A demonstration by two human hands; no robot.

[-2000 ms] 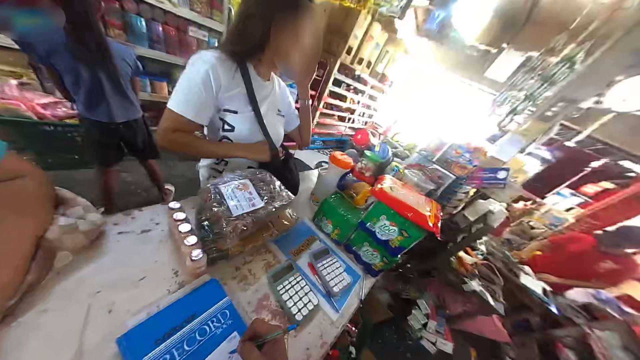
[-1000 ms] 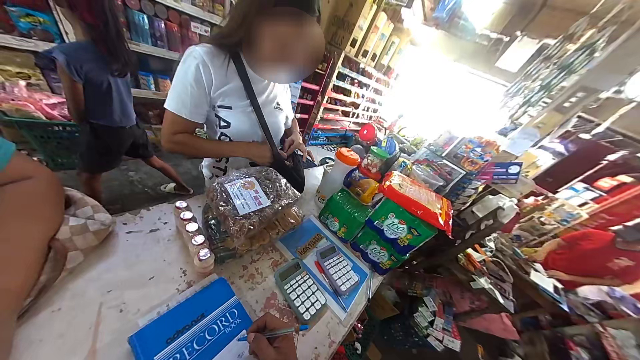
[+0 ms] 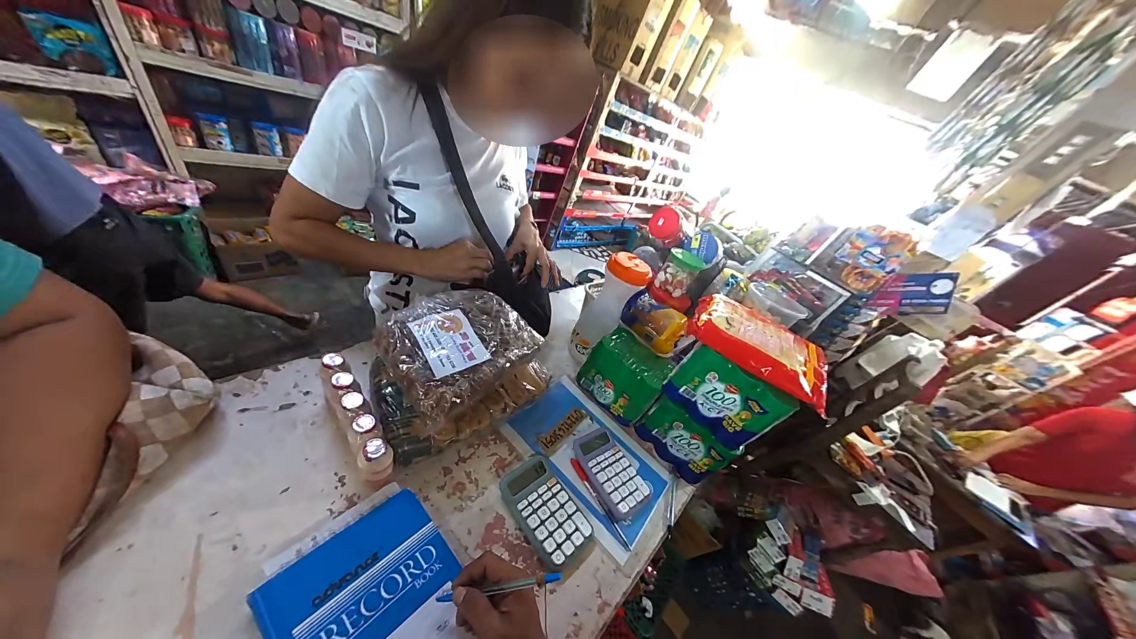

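Note:
My right hand [image 3: 499, 596] is at the bottom edge, closed round a blue-capped pen [image 3: 508, 586]. The pen lies over a small piece of white paper beside a blue record book [image 3: 355, 577]. My left hand is not in view. A grey calculator [image 3: 547, 513] lies just above and right of my right hand. Beyond it, a second calculator [image 3: 612, 472] and a red pen [image 3: 600, 497] rest on a blue notebook [image 3: 537, 417]. Clear-wrapped packs of brown goods [image 3: 453, 346] are stacked behind, next to a row of small capped bottles [image 3: 362, 424].
Green packs [image 3: 719, 404] and jars stand along the right of the worn white table [image 3: 222, 515]. A person [image 3: 417, 177] stands across it, hands at a black shoulder bag [image 3: 510, 284]. Another person's bare arm [image 3: 62, 399] is at the left edge, beside a checkered cloth bag [image 3: 164, 404].
The person at the far left, upright by the shelves before, now leans further out of view. The person across the table had a hand raised near the head two seconds ago; both hands are now at the bag.

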